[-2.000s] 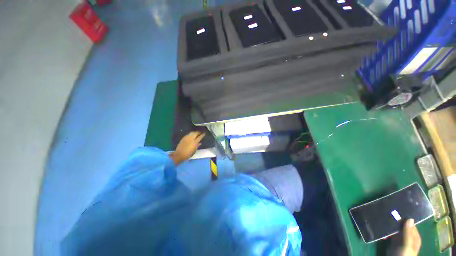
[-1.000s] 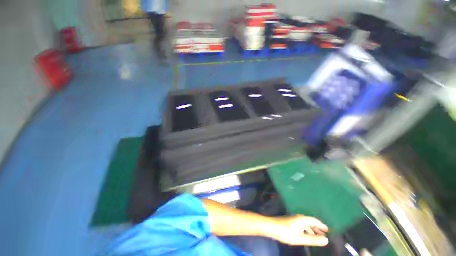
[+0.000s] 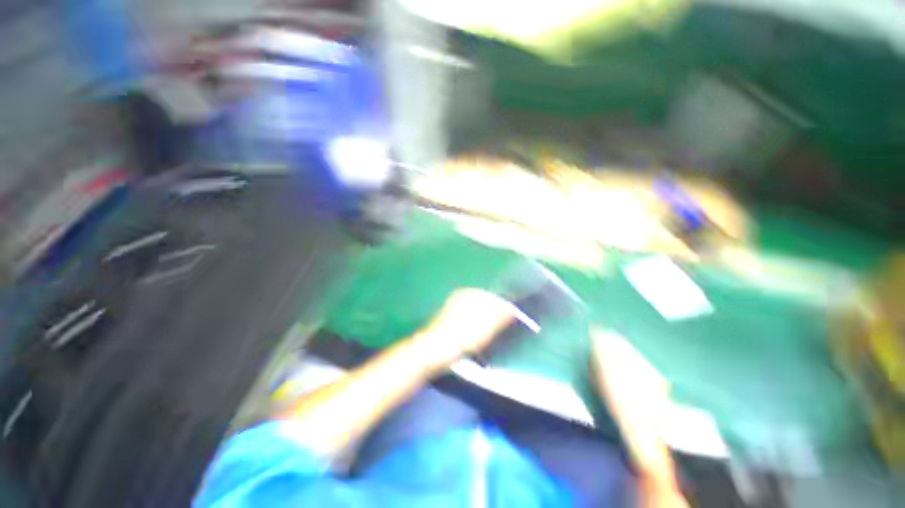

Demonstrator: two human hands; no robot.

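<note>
The picture is strongly blurred. A dark phone [image 3: 541, 303] is in front of me over the green mat [image 3: 397, 288]. My left hand [image 3: 474, 319] is at the phone's left end; the blur hides whether its fingers grip it. My right hand [image 3: 620, 362] is just right of the phone, blurred, and its fingers cannot be made out. A white card [image 3: 668, 288] lies on the mat to the right of the phone.
A dark foam phone tray [image 3: 228, 298] stands at the left. A blurred blue bin [image 3: 347, 109] is behind it. The wooden board [image 3: 556, 213] runs along the back of the mat, with a small blue piece [image 3: 681, 201] on it. A yellow blurred object [image 3: 883, 332] is at the right edge.
The view has swung right towards the bench. My left hand has moved from the foam tray side to the phone. The right hand now shows more fully, beside the phone.
</note>
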